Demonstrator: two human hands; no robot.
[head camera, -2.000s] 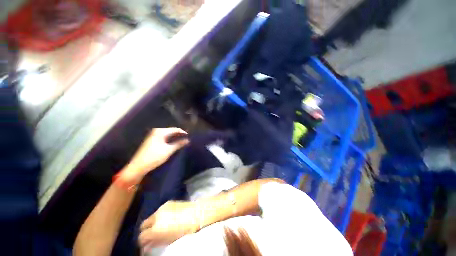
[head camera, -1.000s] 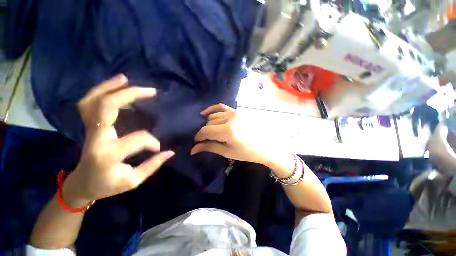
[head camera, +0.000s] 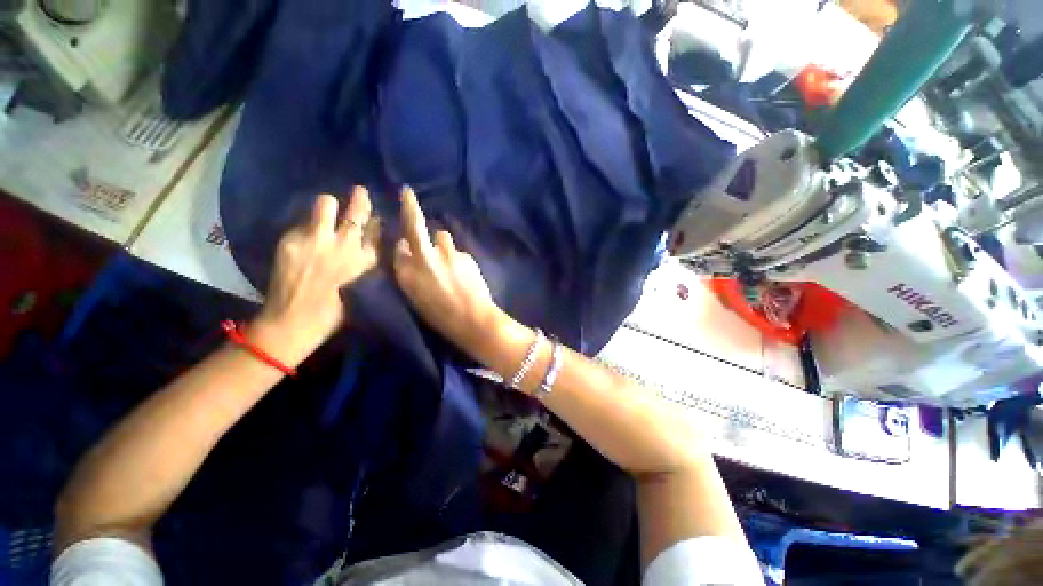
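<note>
Dark navy garment pieces (head camera: 492, 126) lie bunched in folds over the left and middle of the white machine table, and part hangs over its front edge. My left hand (head camera: 318, 269) is on the cloth, fingers bent, near the front edge. My right hand (head camera: 440, 275) is close beside it on the right, index finger stretched forward on the cloth. The fingertips meet dark cloth, and whether they pinch it cannot be told. The white HIKARI sewing machine (head camera: 904, 286) stands to the right of the cloth; its foot area is small and partly hidden.
A red-orange tray (head camera: 789, 311) lies under the machine arm, with a slim black object (head camera: 811, 364) and a flat framed rectangle (head camera: 874, 429) beside it. A green post (head camera: 898, 74) rises behind. Another machine part (head camera: 92, 40) is at upper left. A blue crate (head camera: 846, 555) is below right.
Both hands have come close together on the cloth; the left was raised with spread fingers. More navy cloth shows spread at the back. The view has shifted, showing more table at left.
</note>
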